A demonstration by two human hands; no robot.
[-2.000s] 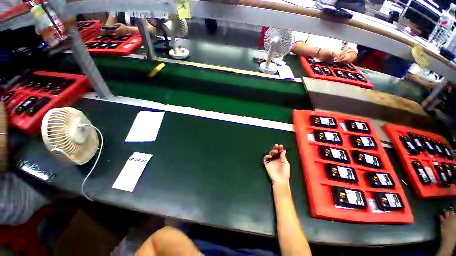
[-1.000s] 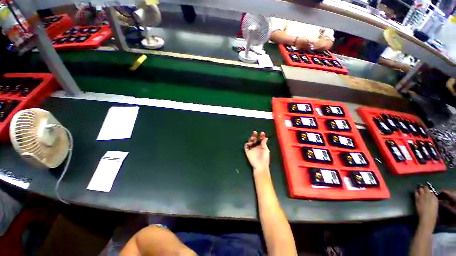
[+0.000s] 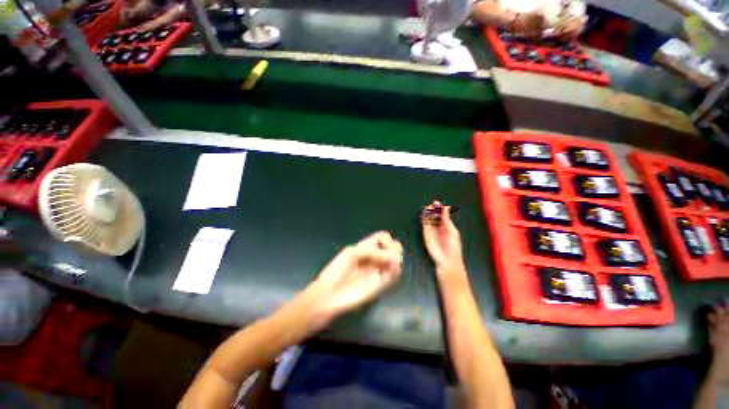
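Observation:
My left hand [image 3: 360, 273] is over the dark green bench, fingers curled and blurred; whether it holds something is not clear. My right hand [image 3: 440, 236] is just right of it, palm up with bent fingers. A small dark spot shows at its fingertips, too blurred to name. The hands are apart. The near red tray [image 3: 497, 257] lies right of my right hand, holding black units such as this one [image 3: 568, 285] with white printed labels, in two rows.
A white sheet [image 3: 215, 181] and a narrow printed sheet [image 3: 203, 260] lie left, beside a cream fan [image 3: 92, 209]. Another red tray [image 3: 657, 209] and a person's hand [image 3: 719, 326] are far right. A green conveyor [image 3: 336, 108] runs behind, bearing a yellow object [image 3: 255, 74].
My left hand has come up over the bench from below, toward my right hand. My right hand stays near the tray, its fingers still bent. The camera view has shifted.

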